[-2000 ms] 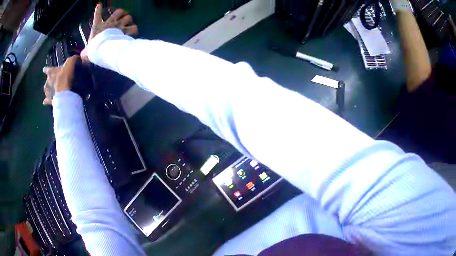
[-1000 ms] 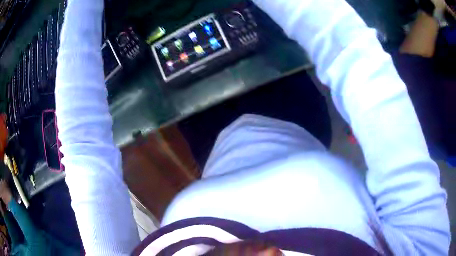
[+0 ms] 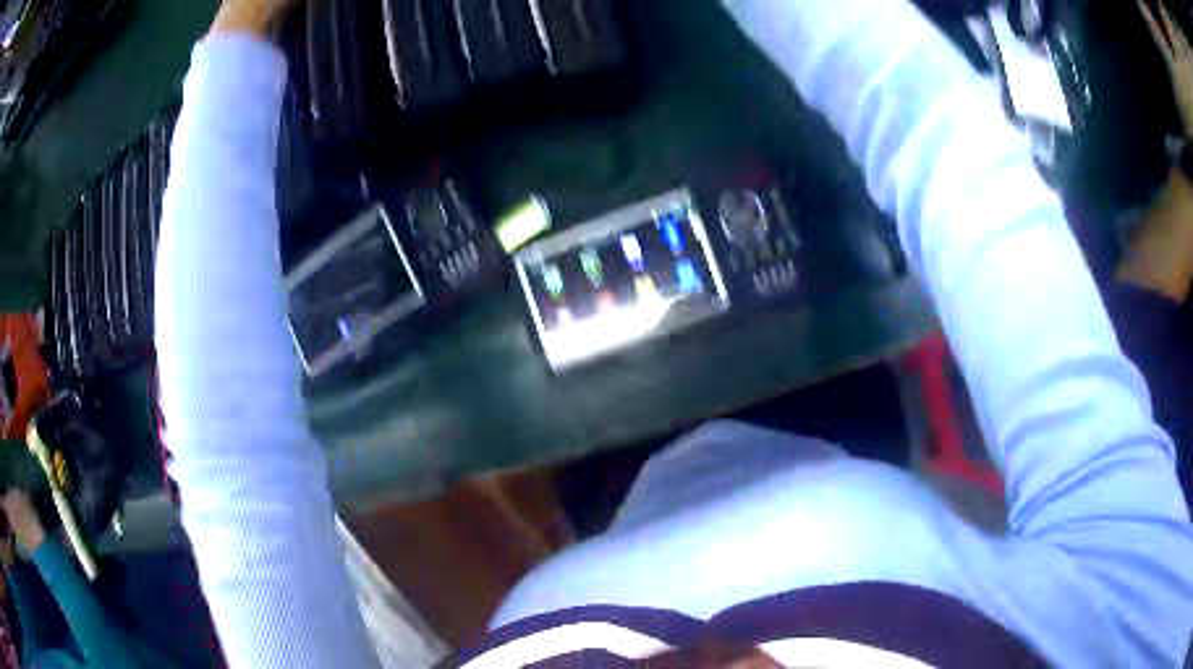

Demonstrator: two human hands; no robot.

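Note:
A portable video player (image 3: 625, 281) lies on the bench in front of me, its silver-framed screen lit with blurred app icons and its control panel at the right. A second player (image 3: 353, 294) with a dark screen lies to its left, partly behind my left sleeve. A small pale green-white stick (image 3: 523, 224), perhaps a USB drive, sits between them. A row of black players (image 3: 471, 39) stands on edge at the top. My left hand (image 3: 251, 15) is cut off by the top edge, beside that row; its fingers are hidden. My right hand is beyond the top edge.
More black players (image 3: 111, 255) stand on edge at the left. An orange object (image 3: 22, 373) lies at the left edge. White papers (image 3: 1031, 79) are at the upper right. Other people's arms (image 3: 1158, 242) show at the right and lower left. A red stool (image 3: 949, 418) and cardboard (image 3: 451, 549) are below the bench.
My arms have swung from crossing toward the upper left to reaching up apart. The row of players now shows at the top. The view has shifted, so the lit player sits lower than one second ago.

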